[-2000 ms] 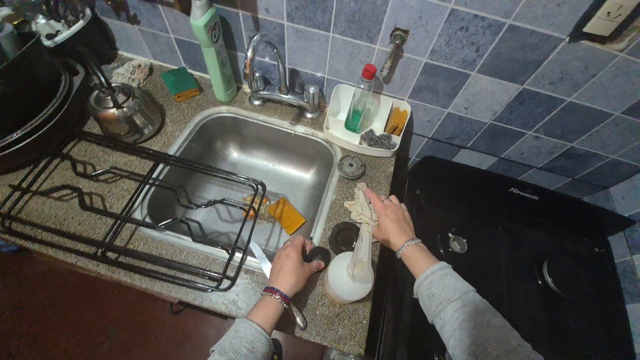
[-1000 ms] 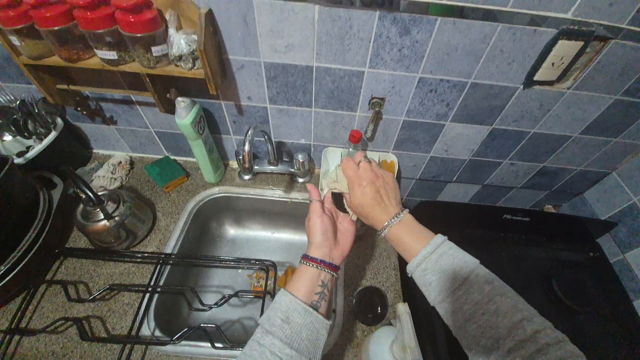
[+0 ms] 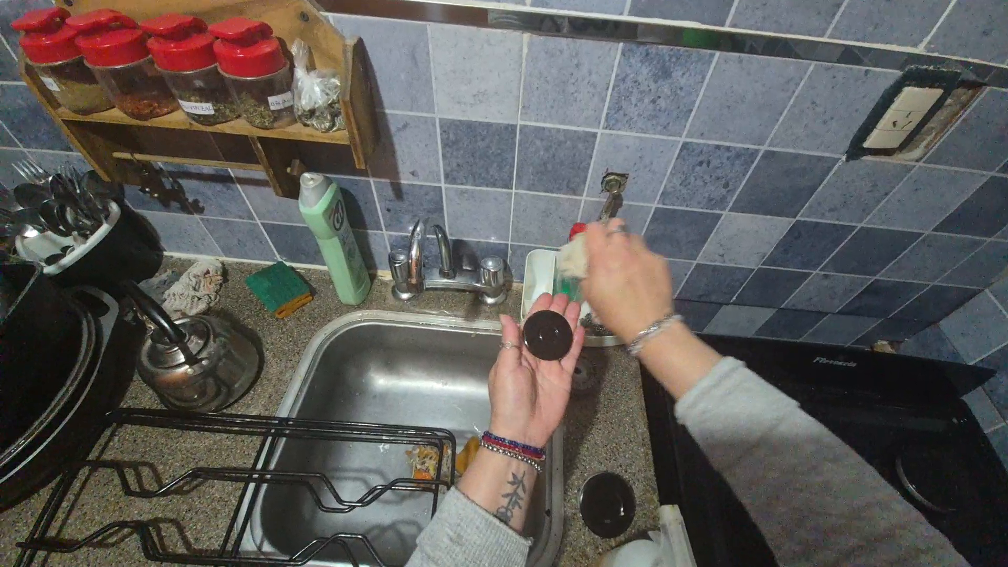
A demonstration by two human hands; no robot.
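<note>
On the upturned palm and fingers of my left hand (image 3: 531, 386) rests a small round black burner cap (image 3: 548, 335), above the right rim of the steel sink (image 3: 370, 354). My right hand (image 3: 626, 276) grips a pale cloth (image 3: 573, 256) just above and to the right of the cap. Behind the cloth, a bottle with a red cap (image 3: 578, 230) and green liquid stands partly hidden in a white caddy (image 3: 540, 276). A larger black burner cap (image 3: 606, 504) lies on the counter right of the sink.
Black pan-support grates (image 3: 283, 429) lie across the counter and sink's left part. A kettle (image 3: 201, 362), a sponge (image 3: 279, 288) and a green cleaner bottle (image 3: 337, 244) stand behind. The black stove (image 3: 819, 417) is at right, a white container (image 3: 646, 547) at the bottom edge.
Both hands have moved from the near counter up toward the caddy. The right hand has drawn away from the left palm, uncovering the cap. The view has tilted upward.
</note>
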